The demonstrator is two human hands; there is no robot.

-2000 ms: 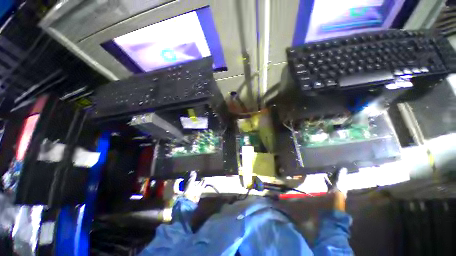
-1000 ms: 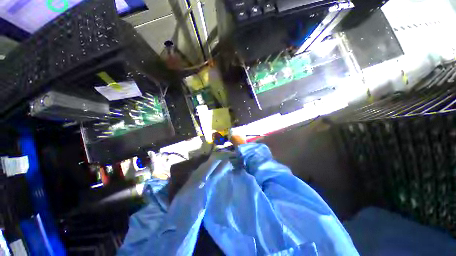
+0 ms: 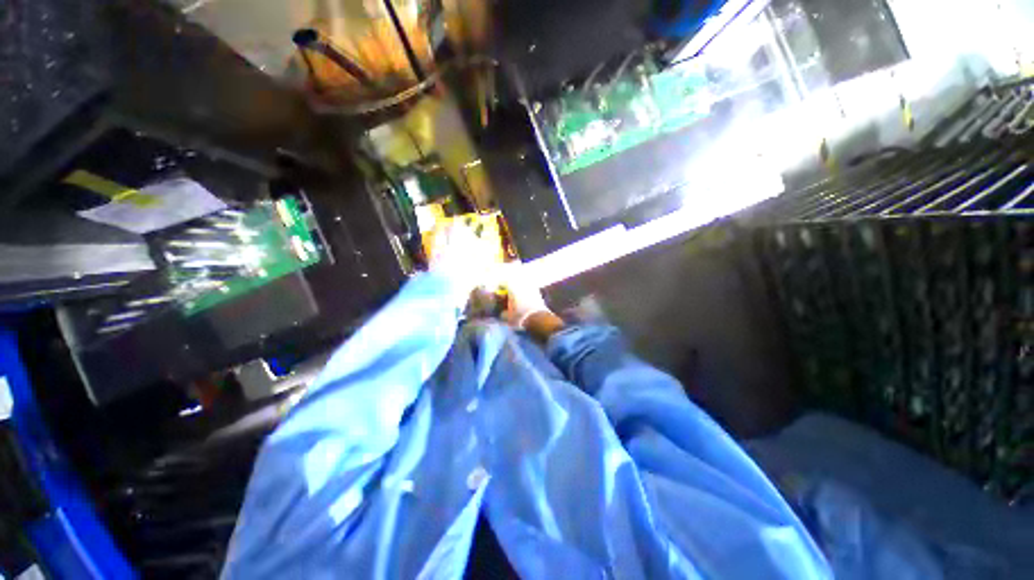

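My left hand (image 3: pixel 459 266) and my right hand (image 3: pixel 524 308) are close together at the bench edge, in the middle of the view. Both are small, blurred and glare-lit, so I cannot tell what they hold. A yellow sheet (image 3: pixel 482 236) lies just beyond them, between two test fixtures. The left fixture (image 3: pixel 267 325) has a green circuit board (image 3: pixel 244 266) inside. The right fixture (image 3: pixel 669 187) has another green circuit board (image 3: pixel 612 119) under a clear, glaring plate.
At the right stands a rack (image 3: pixel 907 187) with metal bars and many upright green boards (image 3: pixel 907 340). A blue frame (image 3: pixel 57 476) is at the left edge. A grey metal block (image 3: pixel 68 261) and a white paper (image 3: pixel 159 207) are by the left fixture.
The view has moved closer and turned. My left hand has moved right from the left fixture's front to beside my right hand; my right hand had come to the middle earlier.
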